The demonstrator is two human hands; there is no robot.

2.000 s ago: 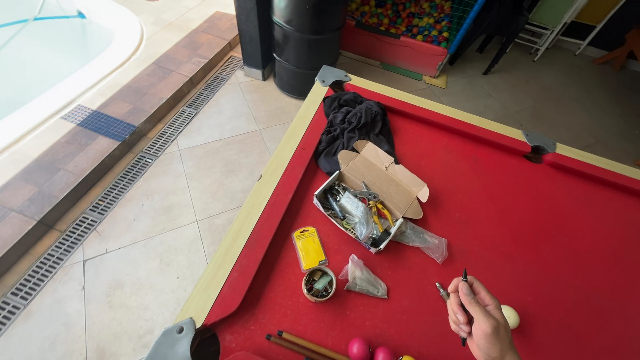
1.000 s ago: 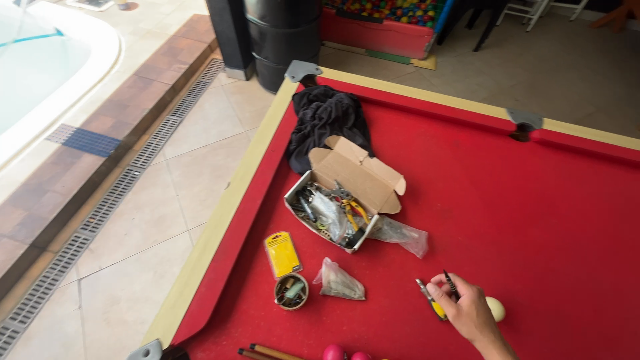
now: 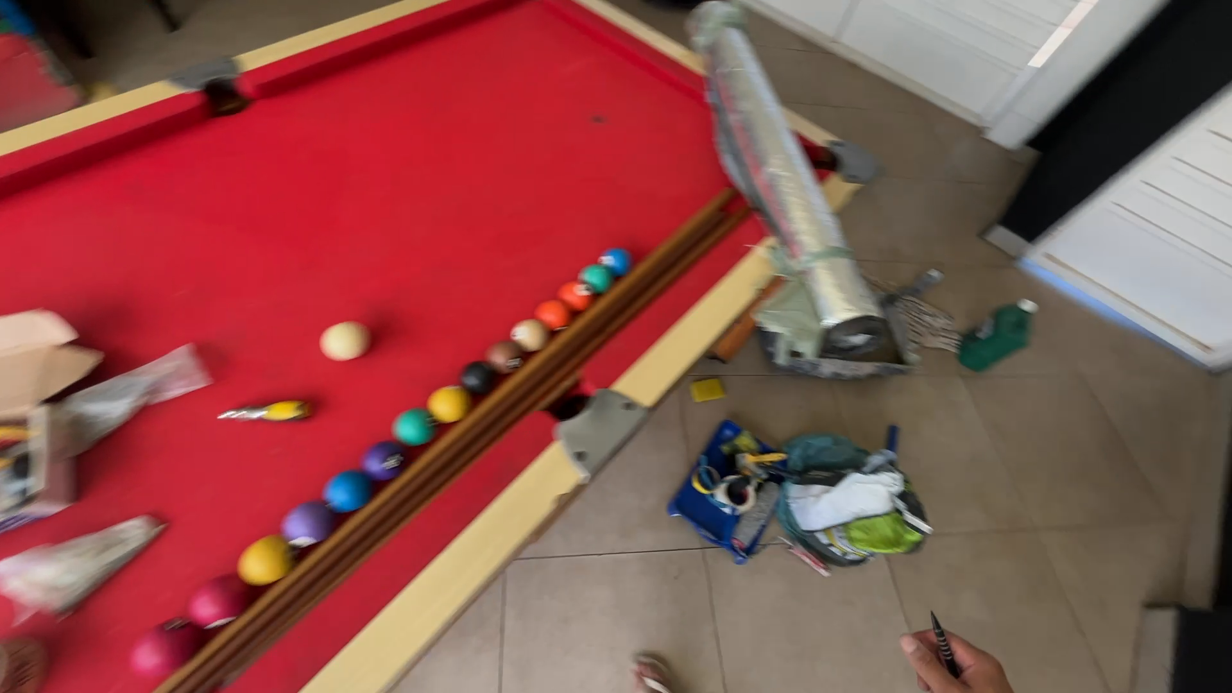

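My right hand (image 3: 953, 664) is at the bottom right edge, over the tiled floor, holding a dark, thin pointed tool (image 3: 943, 643) upright between thumb and fingers; its exact kind cannot be told. My left hand is out of view. On the red cloth of the pool table (image 3: 462, 202) lies a small tool with a yellow handle (image 3: 287, 411), near the cream cue ball (image 3: 345, 341). At the left edge an open cardboard box (image 3: 48, 462) of tools sits beside a clear plastic bag (image 3: 144, 390). Below it lies another small bag (image 3: 82, 568).
Wooden cues (image 3: 462, 433) lie along the near rail with a row of colored balls against them. A long foil-wrapped roll (image 3: 789, 183) leans across the table's corner. On the floor are a blue tray (image 3: 717, 491), a stuffed bag (image 3: 852, 505) and a green bottle (image 3: 996, 335).
The view has swung far to the right. The yellow-handled tool, by my right hand one second ago, now lies apart from it on the cloth. The hand is away from the table with the dark tool.
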